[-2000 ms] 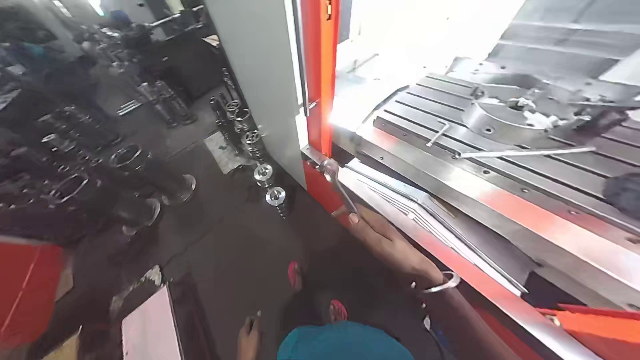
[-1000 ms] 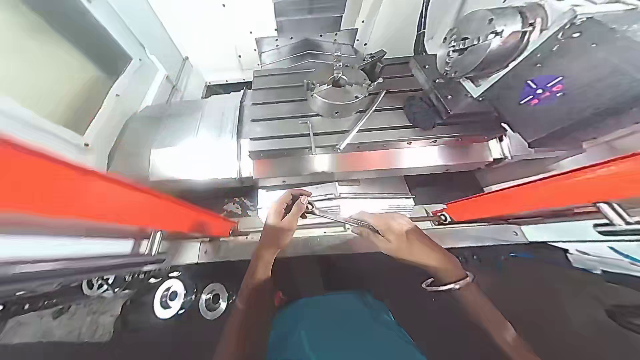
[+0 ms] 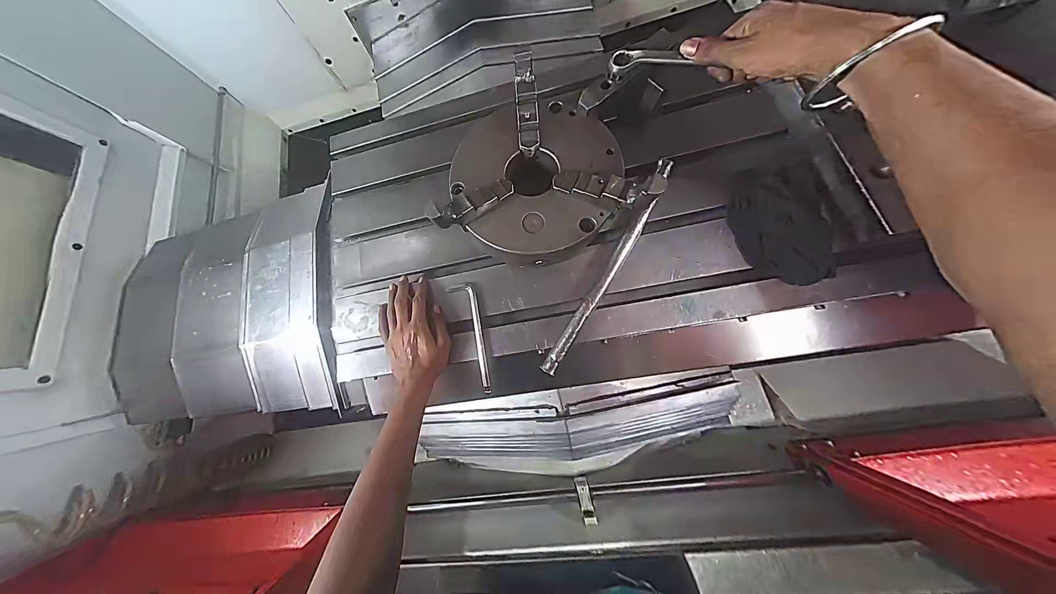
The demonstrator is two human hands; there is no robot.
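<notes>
My right hand (image 3: 775,45), a metal bangle on its wrist, grips a ring spanner (image 3: 656,58) by the handle. The spanner's ring end is over a clamp (image 3: 612,89) at the upper right of a three-jaw chuck (image 3: 536,227); whether it sits on a nut is unclear. Flat on the left part of the slotted machine table (image 3: 701,276) rests my left hand (image 3: 415,334), holding nothing. Just right of it lies a hex key (image 3: 478,338). A long chuck wrench with a T-shaped end (image 3: 606,276) slants from the chuck's right side to the table's front edge.
A dark cloth or glove (image 3: 780,221) lies on the table's right part. Stepped metal way covers (image 3: 280,305) adjoin the table at left, and folded covers (image 3: 577,429) run below its front. Red door panels (image 3: 957,487) flank the front opening.
Both hands were on the spanner in front of the machine a second ago. The left has let go and lies on the table; the right has carried the spanner to the chuck's clamp. The view has moved closer.
</notes>
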